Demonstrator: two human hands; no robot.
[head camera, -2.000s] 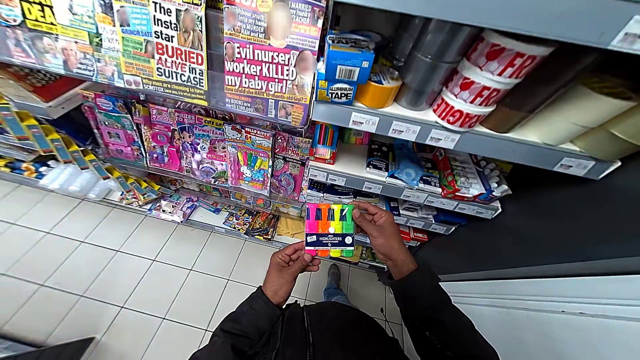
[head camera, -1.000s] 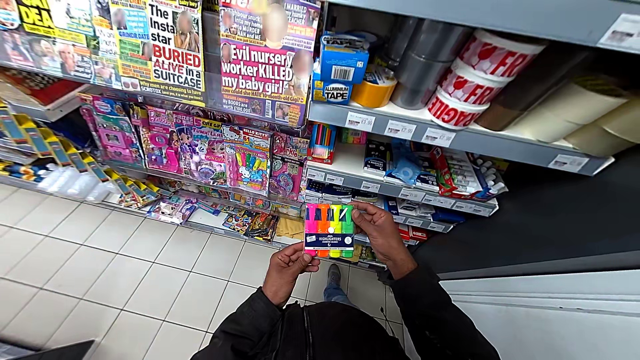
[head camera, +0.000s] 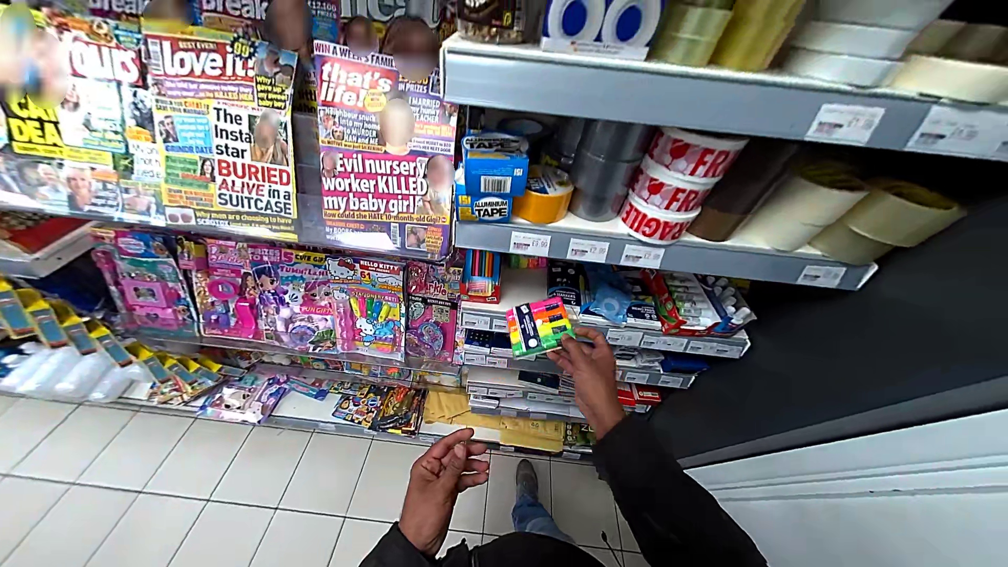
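A pack of highlighters (head camera: 540, 326) in several bright colours is tilted sideways at the edge of a stationery shelf. My right hand (head camera: 587, 370) grips its right end between thumb and fingers. Lower and to the left, my left hand (head camera: 449, 480) is raised over the tiled floor, holding nothing, its fingers curled and apart. Just above the highlighters stands a box of coloured pencils (head camera: 481, 276). To their right lie a blue tape dispenser (head camera: 610, 302) and packs of pens and markers, partly hidden.
Parcel tape rolls, among them red and white ones (head camera: 665, 193), fill the shelf above. Magazines (head camera: 386, 150) hang in a rack at the left, over children's magazines with toys (head camera: 374, 307). Brown padded envelopes (head camera: 528, 433) lie on the bottom shelf. A dark panel (head camera: 819, 339) borders the shelves at right.
My left hand has let go of the highlighters and moved away, down and to the left. My right hand has carried the pack up to the shelf and turned it from upright to sideways.
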